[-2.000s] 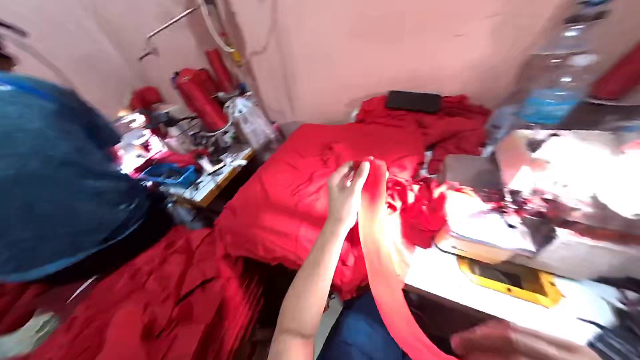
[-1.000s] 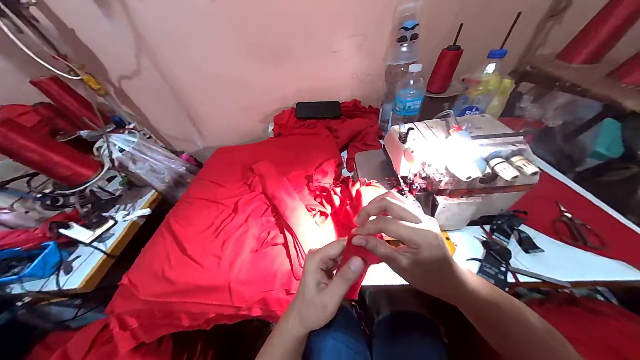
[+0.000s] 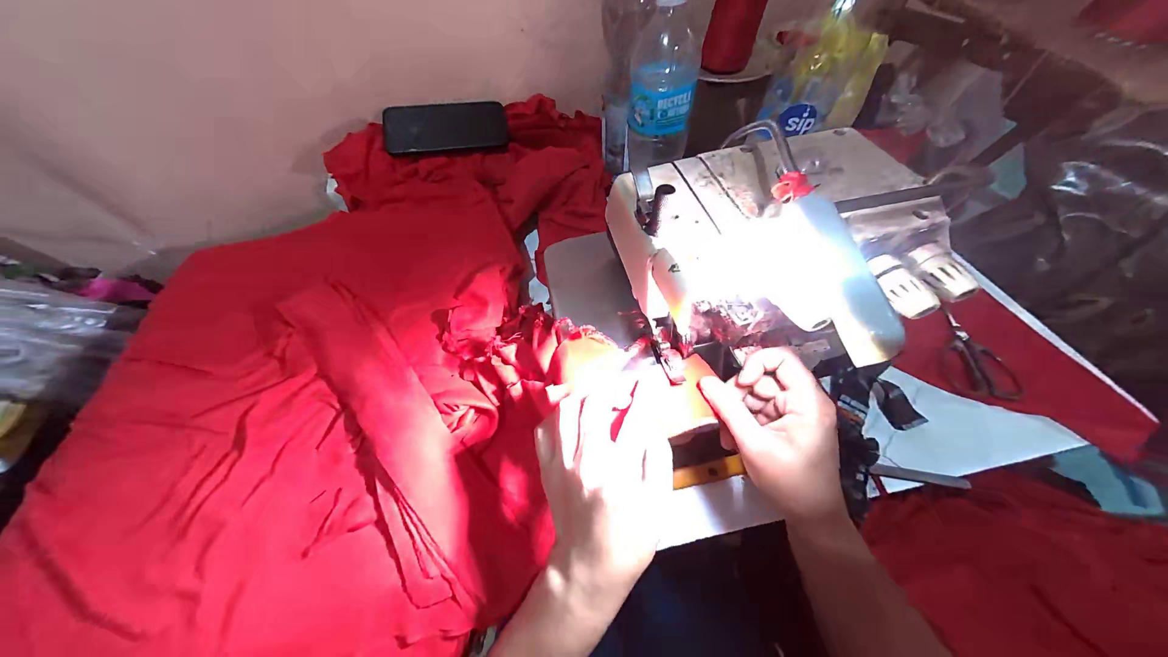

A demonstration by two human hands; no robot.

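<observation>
A small folded piece of red fabric [image 3: 691, 401] lies at the presser foot of an overlock sewing machine [image 3: 730, 228]. My right hand [image 3: 780, 424] pinches its right edge between thumb and fingers. My left hand [image 3: 607, 456] is on the left side of the piece, strongly lit by the machine's lamp; glare hides its fingertips, so its hold is unclear. Left of it spreads a large heap of red fabric [image 3: 228, 383], with a long folded red strip [image 3: 383, 411] on top.
A black phone [image 3: 445, 128] rests on red cloth at the back. Plastic bottles [image 3: 662, 100] and a red thread cone [image 3: 733, 35] stand behind the machine. Scissors [image 3: 978, 360] lie at the right, and a metal tool [image 3: 920, 475] near the table's front edge.
My hands, together in front of the machine a second ago, are now at its presser foot with the red piece. The long strip held up two seconds ago is out of my hands.
</observation>
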